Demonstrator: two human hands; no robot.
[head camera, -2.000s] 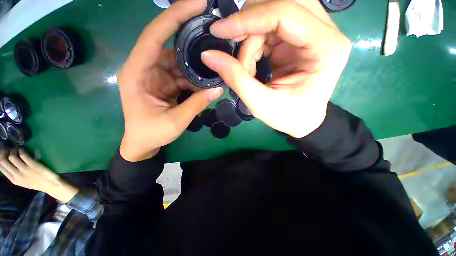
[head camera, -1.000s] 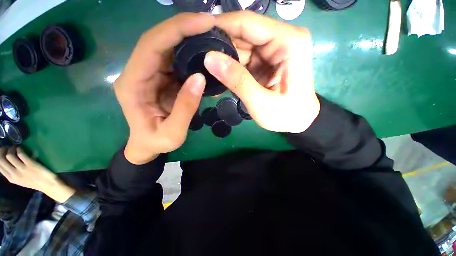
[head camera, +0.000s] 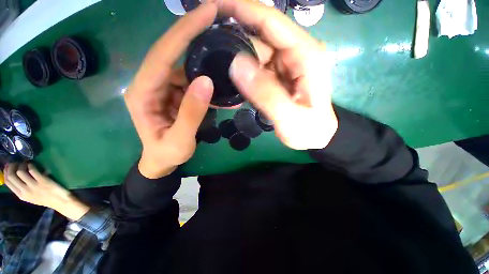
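Observation:
A round black housing (head camera: 219, 63) is held between both hands above the bench, its dark round face towards me. My left hand (head camera: 166, 101) grips its left side, with the thumb on the lower left of the face. My right hand (head camera: 287, 80) curls around its right side, with a blurred thumb over the face. The fingers hide much of the rim. Several thin black discs (head camera: 239, 141) lie loosely on the green bench just below the housing, partly hidden by the hands.
Two housings stand at left, one reddish-brown inside (head camera: 69, 58). Shiny round parts (head camera: 21, 123) lie at far left above another person's hand (head camera: 32, 184). More housings (head camera: 358, 4) and a pale disc (head camera: 309, 15) lie along the top. A pale flat tool (head camera: 422, 29) and white tissue (head camera: 456, 17) lie upper right.
The right fingers have moved from the housing's front to around its far side. The housing has turned to show a darker, plainer face. The whole view has shifted slightly.

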